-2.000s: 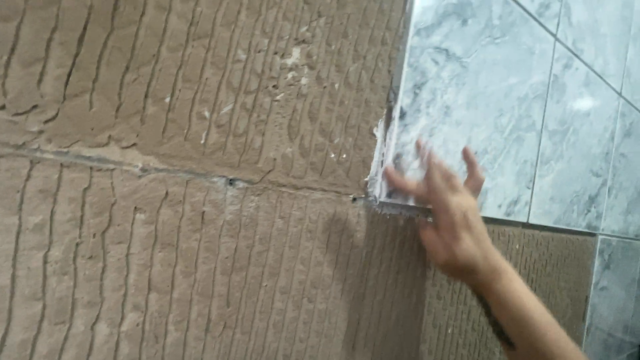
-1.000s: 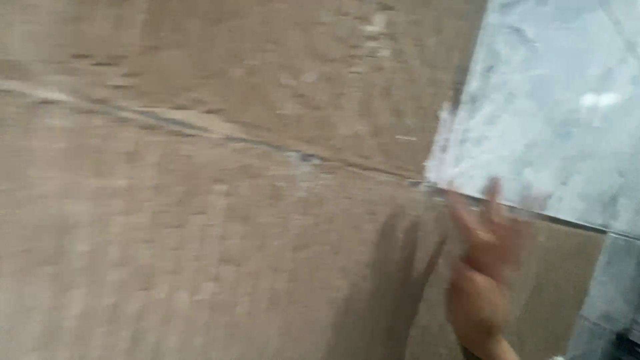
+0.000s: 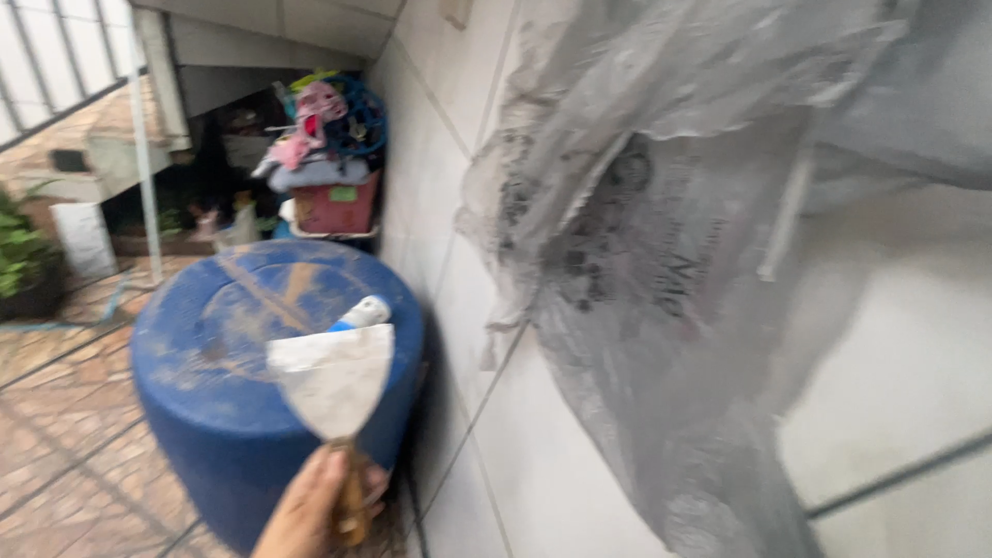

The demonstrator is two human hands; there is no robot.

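Observation:
My left hand is at the bottom, left of the middle, closed on the wooden handle of a putty knife. The knife's wide metal blade points up, in front of a blue plastic drum. Just behind the blade, a blue and white object lies on the drum's dusty top; blur hides what it is. No right hand shows.
A light tiled wall runs along the right, with grey plastic sheeting or bags hanging before it. Behind the drum stands a red bin piled with items. Paving and a potted plant lie left.
The view has swung from the mortared wall and marbled tiles to the drum. The empty hand near the tiles is out of view; a hand holding a putty knife now shows.

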